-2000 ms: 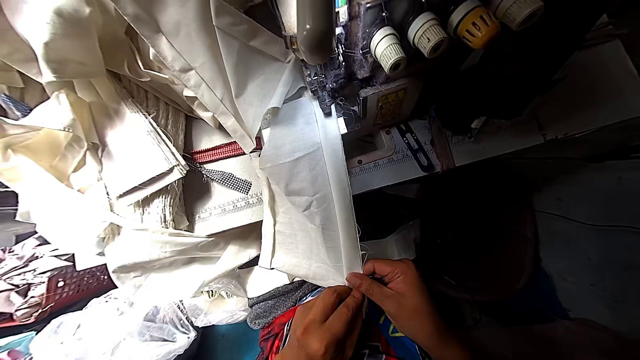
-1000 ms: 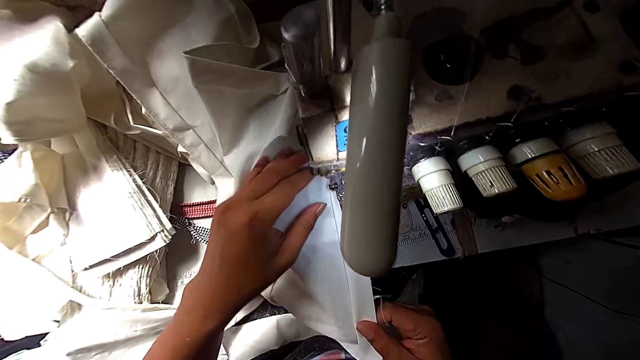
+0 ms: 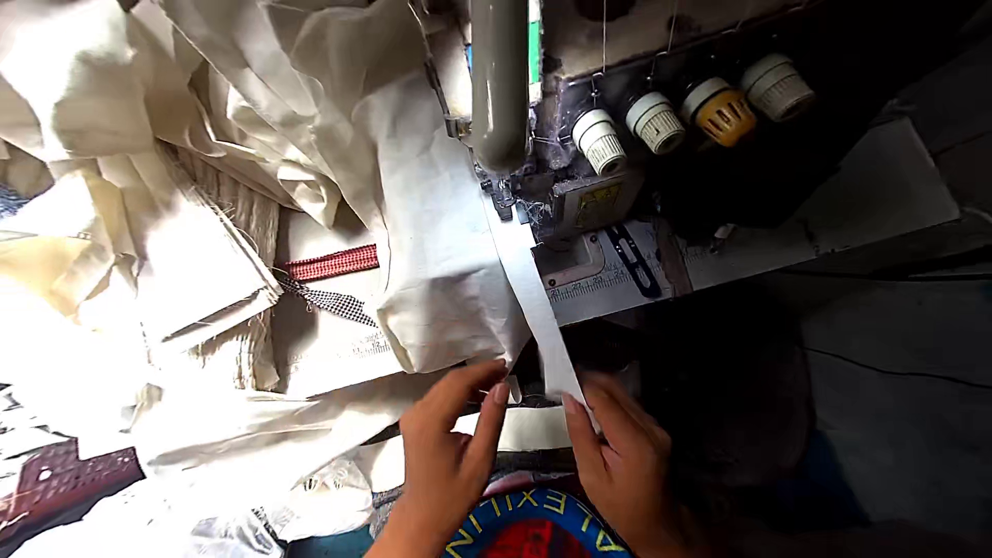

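Note:
Cream fabric (image 3: 442, 256) lies on the sewing machine's bed, its right edge beside the presser foot (image 3: 504, 203). A narrow white fabric strip (image 3: 539, 310) runs from the presser foot down toward me. My right hand (image 3: 620, 449) pinches the strip's lower end between thumb and fingers. My left hand (image 3: 457, 442) is at the lower corner of the cream fabric, thumb and forefinger close together at its edge; whether they grip it is hard to tell. Strip and fabric part from each other below the foot.
Tension dials (image 3: 657, 122), white and yellow, line the machine's front. A lamp-like grey cylinder (image 3: 498, 93) hangs over the foot. Stacked cream cloth (image 3: 209, 287) lies left, beside a red checked strip (image 3: 333, 263) and a black-and-white one (image 3: 333, 304). A ruler scale (image 3: 589, 288) marks the bed.
My left hand has moved from the fabric near the presser foot down to its lower corner. The strip, now apart from the cream fabric, is held at its end by my right hand.

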